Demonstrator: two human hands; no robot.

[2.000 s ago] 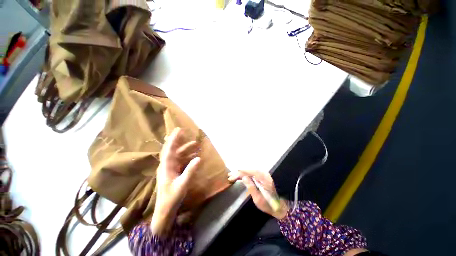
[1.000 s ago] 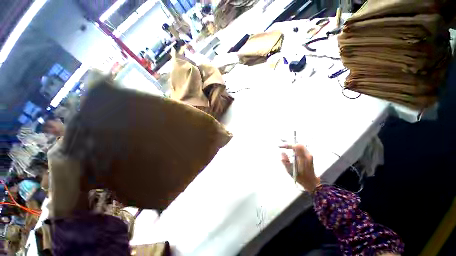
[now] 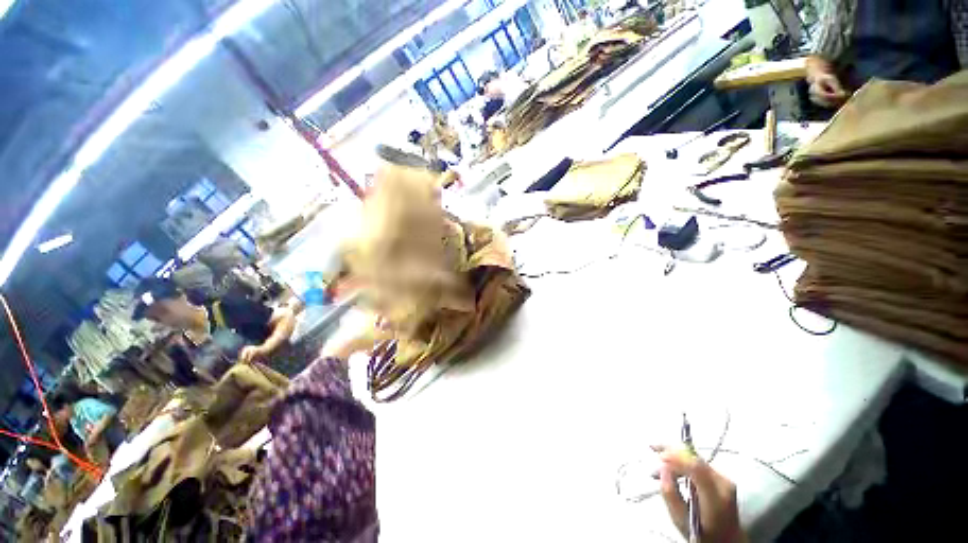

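Note:
My right hand (image 3: 706,498), cut off by the bottom edge, holds a slim pen-like tool (image 3: 687,435), tip up, over the white table. A thin cord loops beside it. My left arm reaches forward, and my left hand (image 3: 356,337) is small and blurred at the lower left of a tan-brown bag (image 3: 409,239). The bag is blurred and upright over a slumped brown heap (image 3: 494,292). Dark straps (image 3: 393,371) hang at the heap's near side. My left fingers are not clear, so their grip cannot be told.
A tall stack of brown pieces (image 3: 881,233) stands at the right. A black adapter (image 3: 677,232), a dark snips-like tool (image 3: 777,262), scissors (image 3: 724,152) and a folded tan piece (image 3: 597,188) lie on the far side. Other people are at the left (image 3: 228,323) and upper right (image 3: 892,42).
The bag and my left hand have moved from the near left to the heap farther away. My right hand has moved lower in view, still with the tool. The view has tilted up.

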